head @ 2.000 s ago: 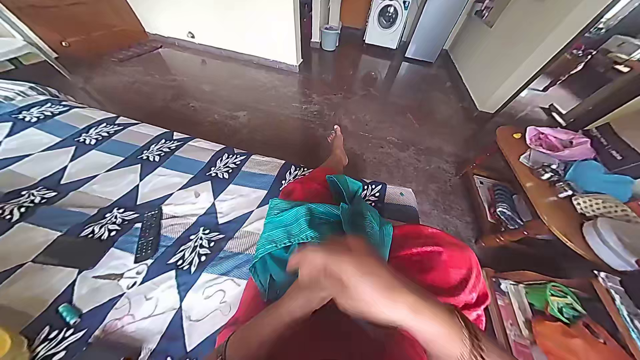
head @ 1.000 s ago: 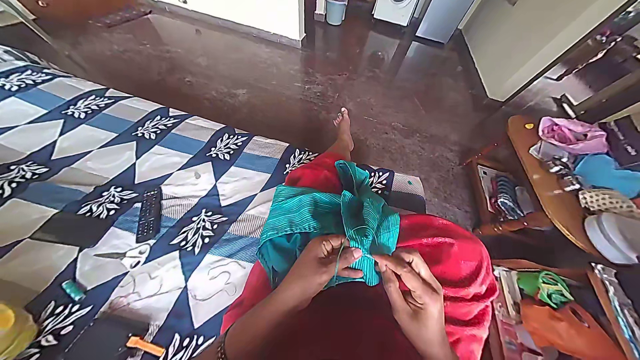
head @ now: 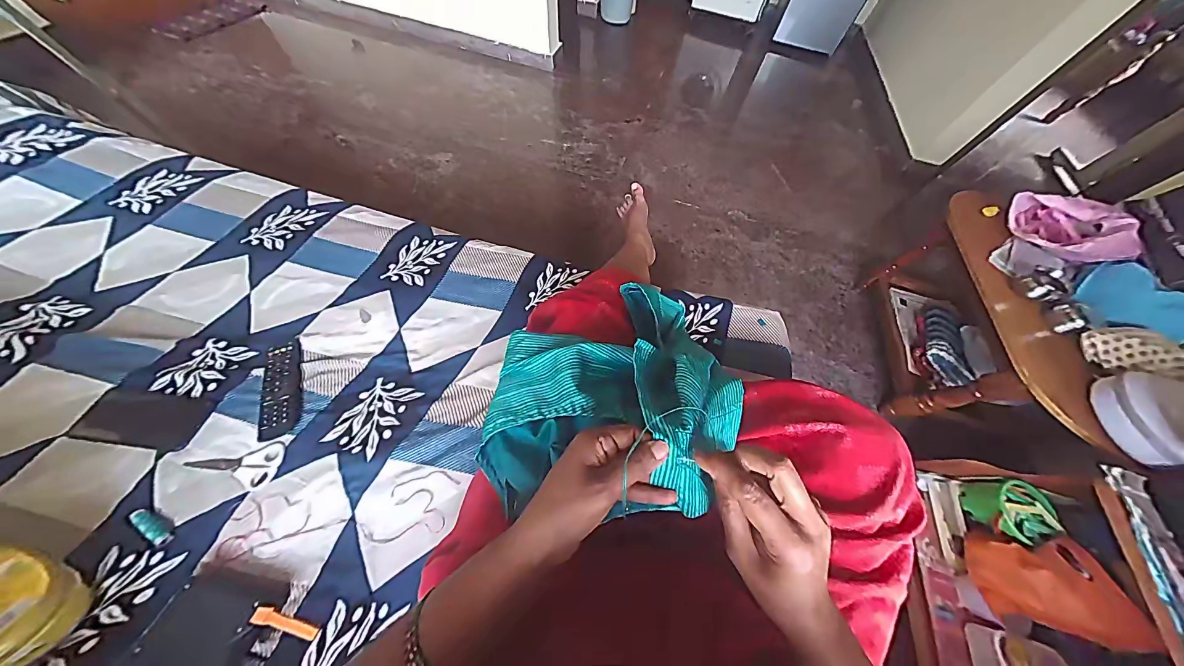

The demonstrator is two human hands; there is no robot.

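Teal striped cloth (head: 555, 379) lies bunched across my lap, over red clothing (head: 823, 425). My left hand (head: 615, 472) pinches the cloth's near part, with a loop of teal thread (head: 633, 462) running by its thumb. My right hand (head: 768, 504) is at the cloth's right edge, thumb and forefinger close together near the thread; whether a needle is between them is too small to tell. On the patterned bedspread (head: 194, 287) to the left lie scissors (head: 254, 464), a teal thread spool (head: 151, 527) and a black remote control (head: 279, 388).
An orange-handled item (head: 285, 622) and a yellow-lidded container (head: 32, 592) are at the lower left. To the right stands a wooden table (head: 1017, 351) with cloths and a white container (head: 1142, 416). Below it, a shelf holds an orange bag (head: 1064, 592). My bare foot (head: 635, 208) extends over the floor.
Two seconds ago my hands were blurred and together over the cloth; now they are apart, fingers at its near part. The view has tilted down somewhat.
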